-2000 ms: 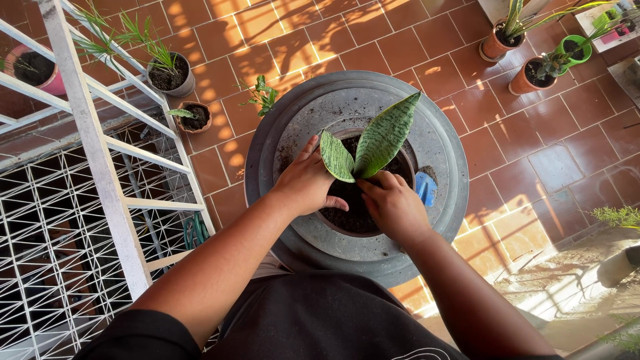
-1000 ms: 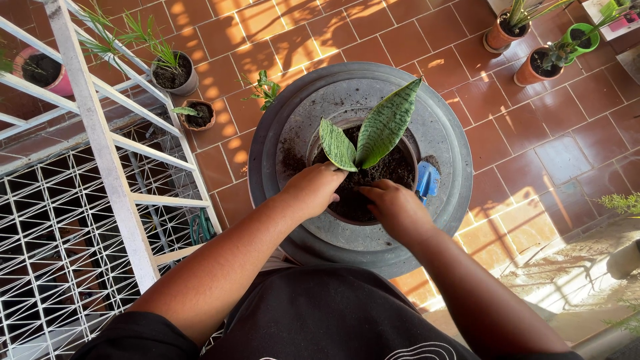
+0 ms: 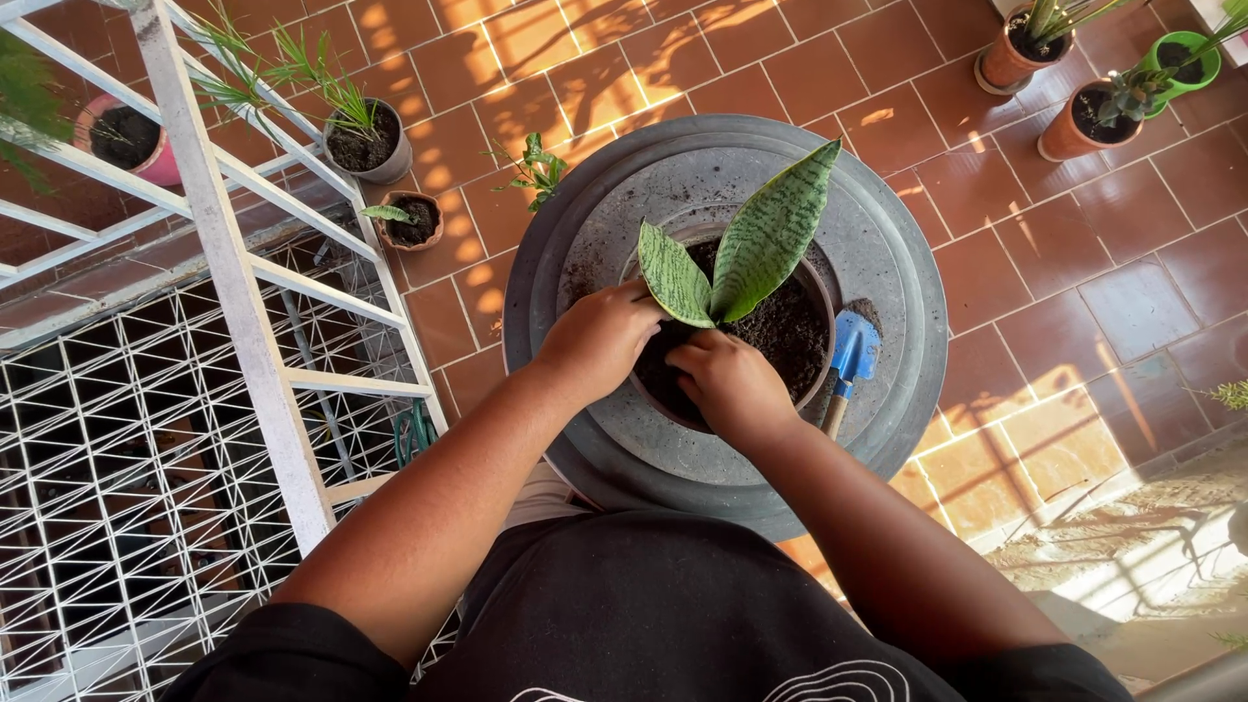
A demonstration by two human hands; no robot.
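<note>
Two broad mottled snake plant leaves (image 3: 777, 237) stand in dark soil (image 3: 790, 331) in a round pot (image 3: 827, 297) on a round grey table (image 3: 604, 224). My left hand (image 3: 609, 336) is at the left side of the pot, by the base of the smaller leaf, its fingertips partly hidden. My right hand (image 3: 731, 385) is over the soil just below the leaf bases, fingers bent down; whether they grip anything is not clear. A hand trowel with a blue blade (image 3: 855, 346) lies on the table right of the pot, soil on its tip.
A white metal railing (image 3: 229, 263) and white grating (image 3: 107, 439) are at the left. Small potted plants, one in a grey pot (image 3: 395, 156), stand near the railing. Terracotta pots (image 3: 1068, 136) and a green pot (image 3: 1204, 63) stand at the upper right on the tiled floor (image 3: 1043, 214).
My right hand has moved from the right side of the soil in toward the leaf bases. The trowel, partly hidden by my right arm before, now shows more fully.
</note>
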